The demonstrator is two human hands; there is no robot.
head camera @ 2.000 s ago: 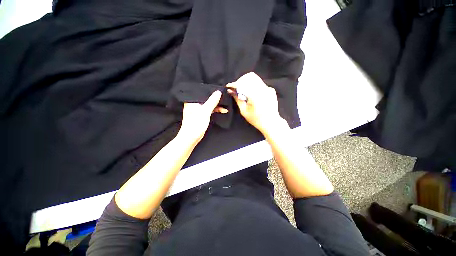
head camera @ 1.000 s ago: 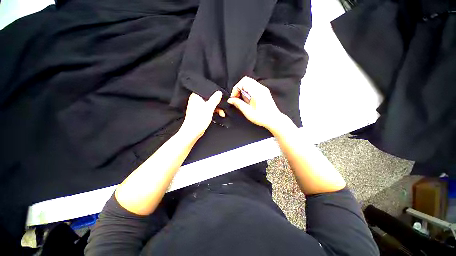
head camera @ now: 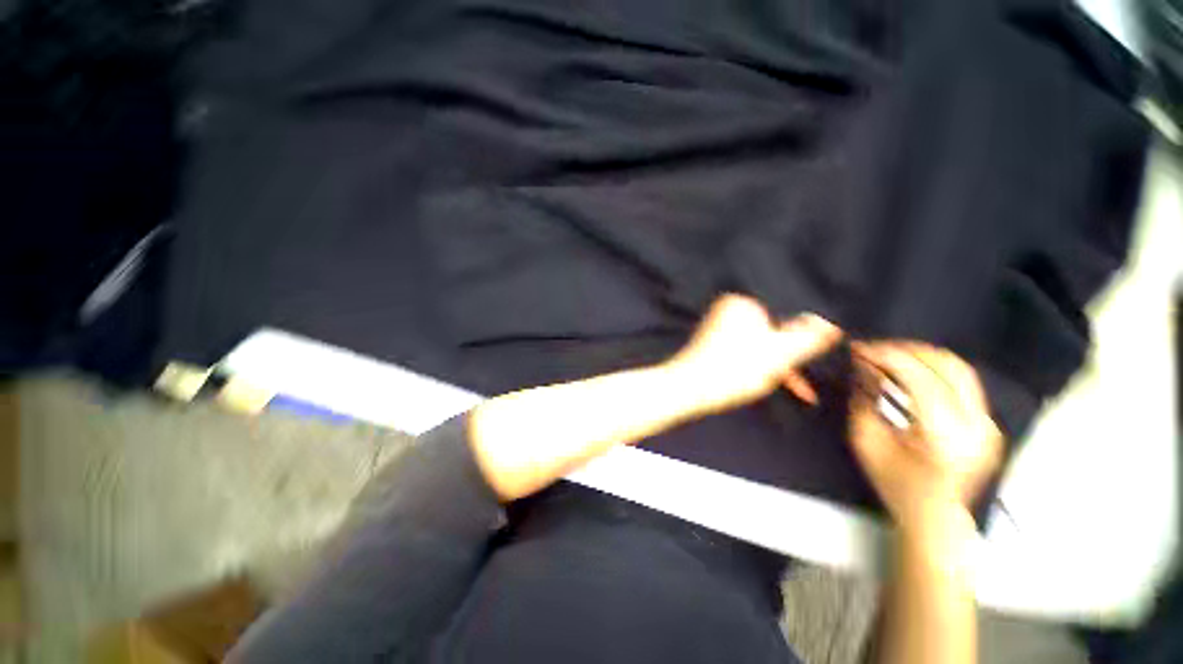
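A large dark coat (head camera: 545,234) lies over most of the white table. My left hand (head camera: 750,353) is right of centre, with its fingers closed on a piece of the dark cloth. My right hand (head camera: 924,422) is just to its right, near the coat's lower right part. It is curled around small snips (head camera: 894,405), of which only a pale bit of handle shows. The picture is blurred, so the blades and the exact edge between my hands cannot be made out.
The white table's front edge (head camera: 727,509) runs slantwise in front of my body. White tabletop (head camera: 1103,480) shows at the right. Dark cloth (head camera: 78,169) is at the far left. Grey floor (head camera: 195,480), a brown box (head camera: 182,625) and something blue (head camera: 309,410) are at lower left.
The view has swung to the left, so my hands and the coat appear further right and lower. The floor and brown box at lower left have come into view. My hands stay close together at the cloth.
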